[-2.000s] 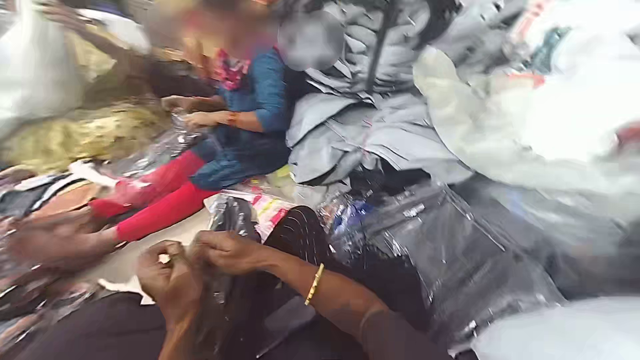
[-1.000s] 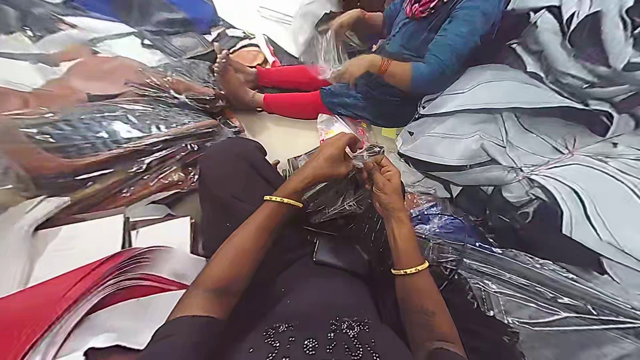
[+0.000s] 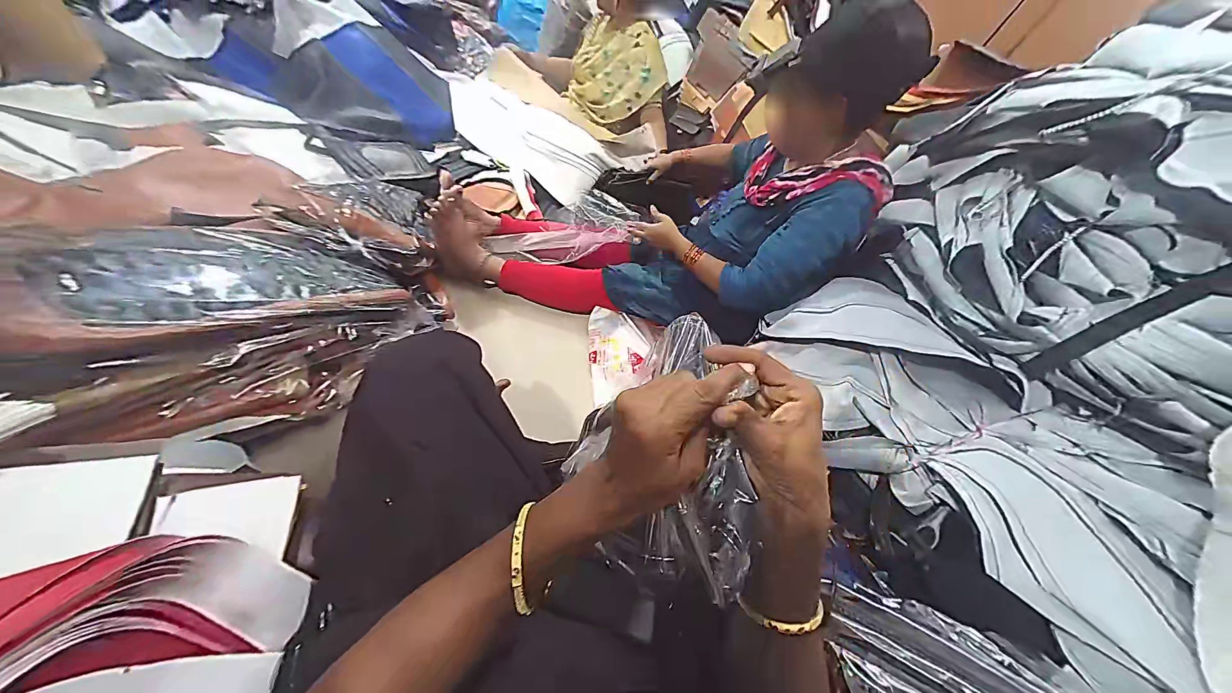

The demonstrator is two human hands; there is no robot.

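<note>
Both hands meet over my lap at a clear plastic bag (image 3: 717,520). My left hand (image 3: 664,433) pinches the gathered plastic between thumb and forefinger. Beside it, my right hand (image 3: 775,423) grips the same gathered part, its fingertips nearly touching the left ones. The bag hangs in folds below and behind both hands, and something dark lies under it. Whether the gathered part is knotted cannot be told. A white printed plastic bag (image 3: 616,354) lies on the floor just beyond my left hand.
A person in blue (image 3: 799,231) sits ahead, legs stretched left, handling clear plastic; another person (image 3: 616,72) sits behind. Grey sheet material (image 3: 1078,520) is heaped right. Plastic-wrapped bundles (image 3: 221,279) lie left, with red and white sheets (image 3: 125,606) at the lower left.
The view has shifted and now takes in more of the room ahead. My hands stay together at the plastic. The person in blue now has their hands farther apart than one second ago.
</note>
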